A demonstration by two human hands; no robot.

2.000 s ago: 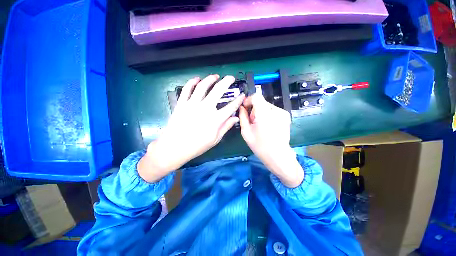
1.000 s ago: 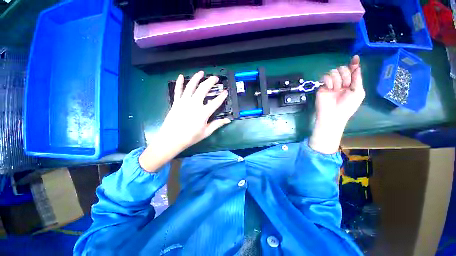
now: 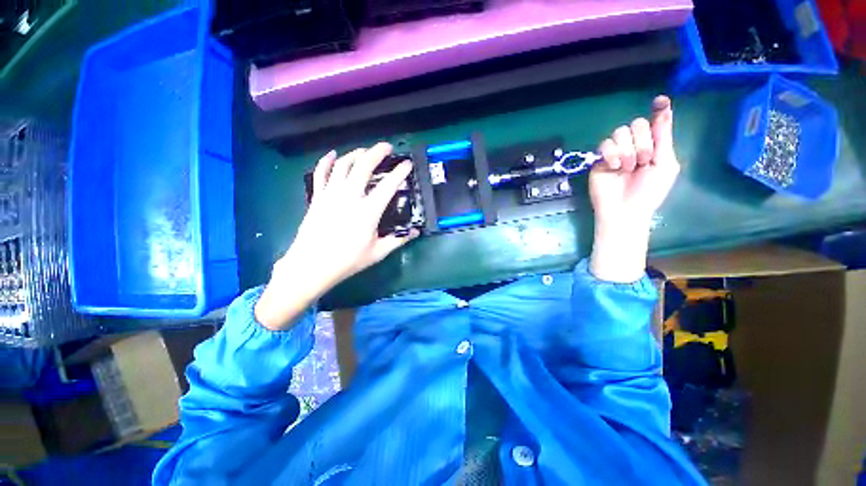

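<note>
The assembly fixture [image 3: 480,180], black plates with two bright blue rods, lies on the green bench. A black housing [image 3: 401,211] sits at its left end, partly hidden under my left hand. My left hand [image 3: 344,214] lies over the housing with its fingers on it. The toggle clamp [image 3: 560,166], a silver linkage, is at the fixture's right end. My right hand [image 3: 634,185] is closed around the clamp's handle, index finger pointing up; the red grip is hidden in it.
A large blue tray [image 3: 142,171] is at the left, stacked clear trays [image 3: 38,237] beyond it. A pink foam pad [image 3: 465,38] lies behind the fixture. A small blue bin [image 3: 783,138] of silver parts and a medium blue bin [image 3: 805,28] are at right. An open carton [image 3: 788,351] stands below.
My right hand has moved from the housing to the clamp handle at the right. The plate and blue rods have shifted left towards the housing. My left hand stays on the housing.
</note>
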